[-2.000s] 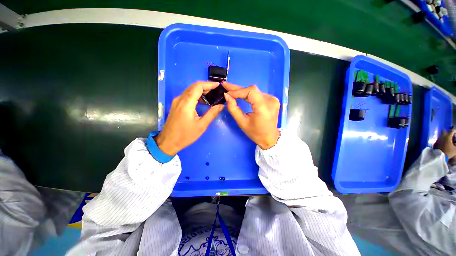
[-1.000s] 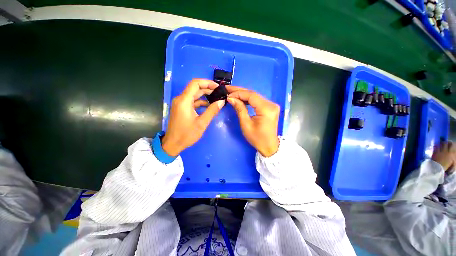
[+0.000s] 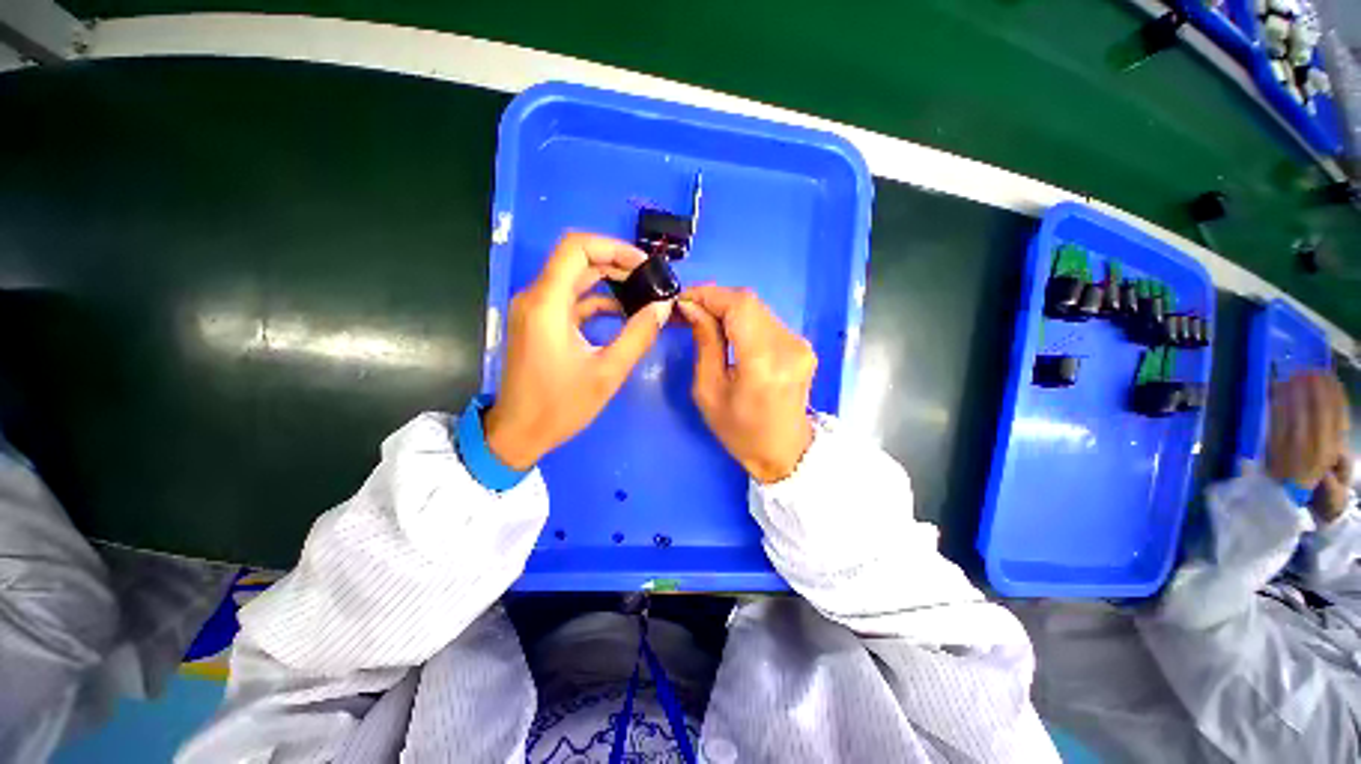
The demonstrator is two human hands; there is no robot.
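A small black housing (image 3: pixel 648 284) is held over the blue work tray (image 3: pixel 515 299). My left hand (image 3: pixel 564 351) grips it between thumb and fingers. My right hand (image 3: pixel 751 373) has its thumb and forefinger pinched at the housing's right edge; whether it holds a wire or small part there is too small to tell. A second black block (image 3: pixel 663 229) lies just beyond, with a thin pale rod (image 3: pixel 697 202) beside it. Thin reddish strands show between the two black pieces. Several small black parts (image 3: pixel 620 494) lie near the tray's near edge.
A right-hand blue tray (image 3: pixel 1075 575) holds black units with green strips (image 3: pixel 1142 306) and one separate black block (image 3: pixel 1057 370). A white rail (image 3: pixel 373 54) and green conveyor (image 3: pixel 836 52) run beyond. Another person's hands (image 3: pixel 1308 433) are at a further tray at far right.
My right hand has drawn slightly down, its fingers more curled. The housing has turned in my left fingers. The view has shifted slightly, and the neighbour's hands have moved.
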